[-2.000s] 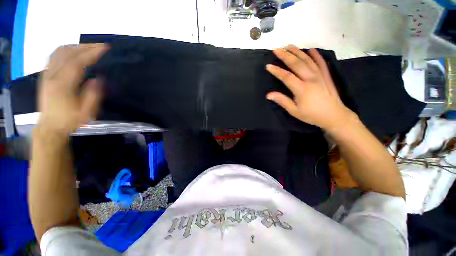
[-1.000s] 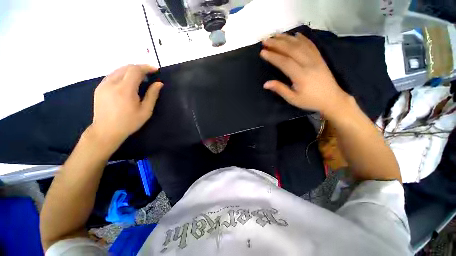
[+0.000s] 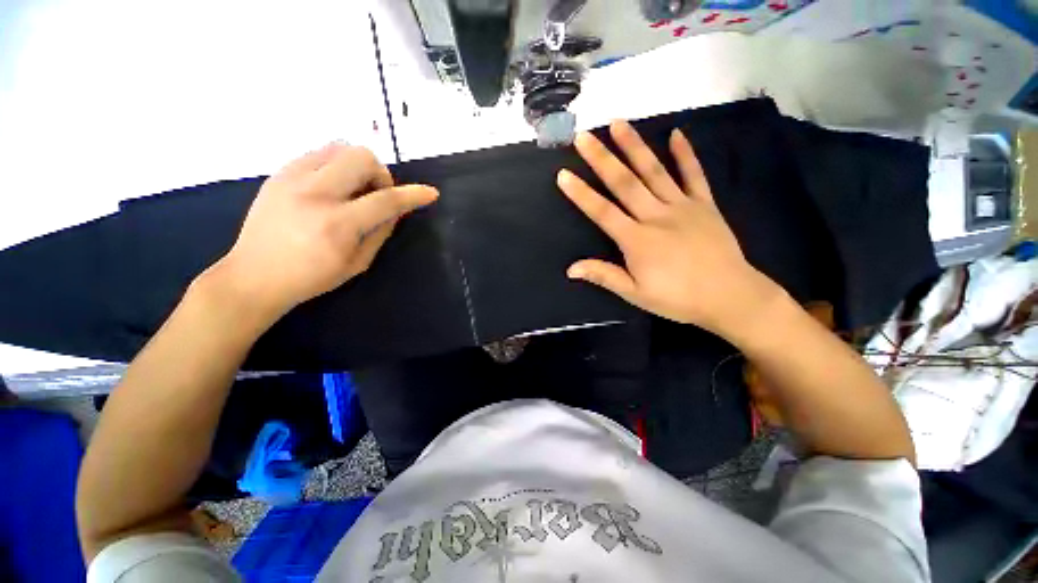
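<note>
A wide black fabric panel lies across the white machine table, its front part over my lap. A thin pale seam line crosses it between my hands. My left hand is on the panel's back edge, thumb and index finger close together; whether it pinches cloth is unclear. My right hand lies flat on the panel with fingers spread. The tension dial with its pale grey tip stands just behind the cloth edge. The presser foot and needle cannot be made out.
The white sewing machine head is at the top, above the white table. A blue bin and a crumpled light blue bag are on the floor at left. White and brown scraps are piled at right.
The panel has shifted left since the oldest frame. My left hand has come inward from the far left to the back edge. My right hand's fingers have spread and moved slightly left.
</note>
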